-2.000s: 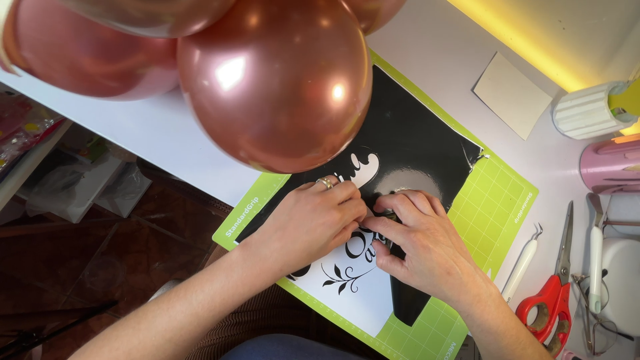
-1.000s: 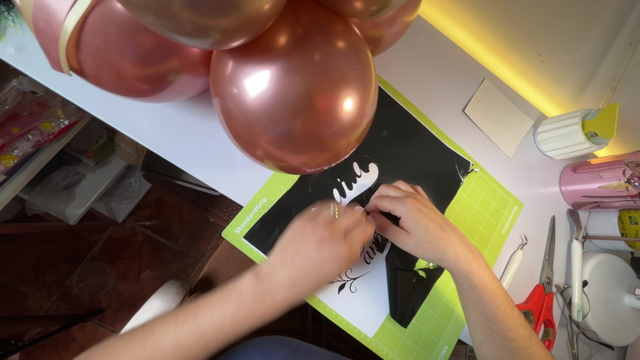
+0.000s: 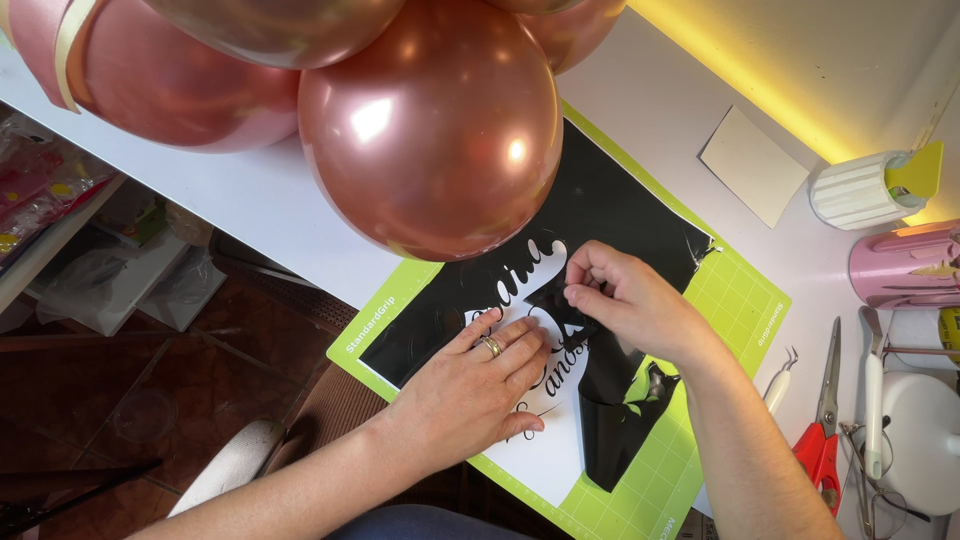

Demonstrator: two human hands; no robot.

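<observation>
A sheet of black adhesive vinyl on white backing lies on a green cutting mat. My right hand pinches a lifted part of the vinyl between thumb and fingers, beside the cut script lettering. Flat on the sheet, fingers spread over the lettering, rests my left hand with rings on one finger. Black script letters and a leafy flourish show on the white backing around it. A peeled flap of black vinyl hangs over the backing and mat, below my right hand.
Metallic rose balloons overhang the sheet's upper left. To the right lie red-handled scissors, a white-handled hook tool, a spatula tool and eyeglasses. A paper square, a ribbed white container and a pink container stand or lie farther back.
My hands, close together before, are now apart: the left lies flat on the sheet and the right is raised with vinyl. More of the upper word shows on white.
</observation>
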